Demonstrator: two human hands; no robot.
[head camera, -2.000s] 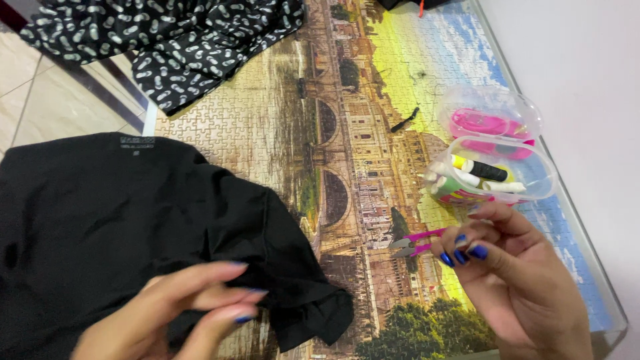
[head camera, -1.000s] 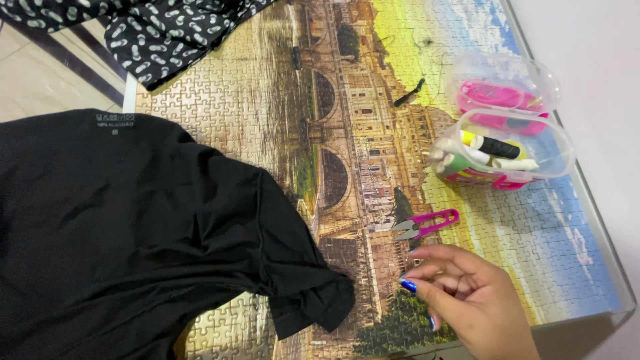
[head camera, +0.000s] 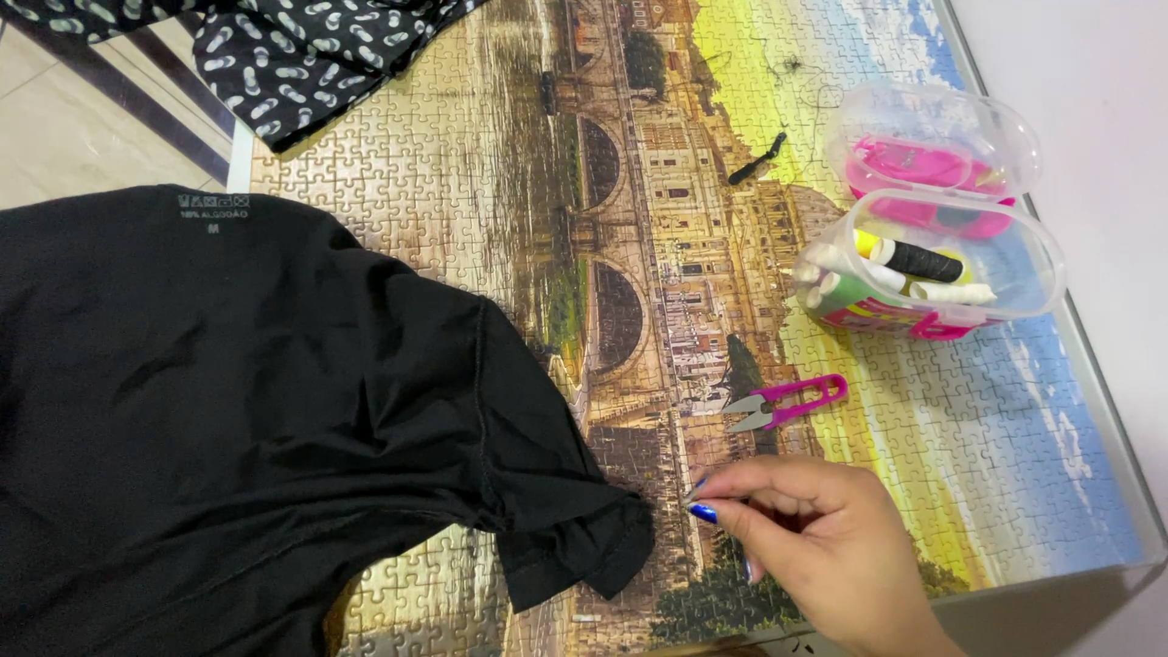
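My right hand (head camera: 812, 538) is at the lower right, thumb and forefinger pinched together on something thin and tiny that I cannot make out clearly. Just above it, pink-handled thread snips (head camera: 789, 401) lie with their blades apart. A black cotton T-shirt (head camera: 228, 383) spreads over the left side, its sleeve (head camera: 575, 529) reaching close to my fingertips without touching them. My left hand is out of view. At the right stands an open clear plastic sewing box (head camera: 1031, 265) holding a spool of black thread (head camera: 922, 261) and several paler spools.
A completed jigsaw puzzle (head camera: 438, 182) of a bridge and buildings covers the tabletop. Black fabric with a pale print (head camera: 301, 64) hangs over the top left edge. A small black strip (head camera: 757, 160) and a loose dark thread tangle (head camera: 792, 64) lie near the box. Tiled floor (head camera: 82, 128) shows at left.
Two seconds ago my left hand was over the shirt; it has left the view. The pink snips, earlier at my right hand's fingers, now lie on the puzzle.
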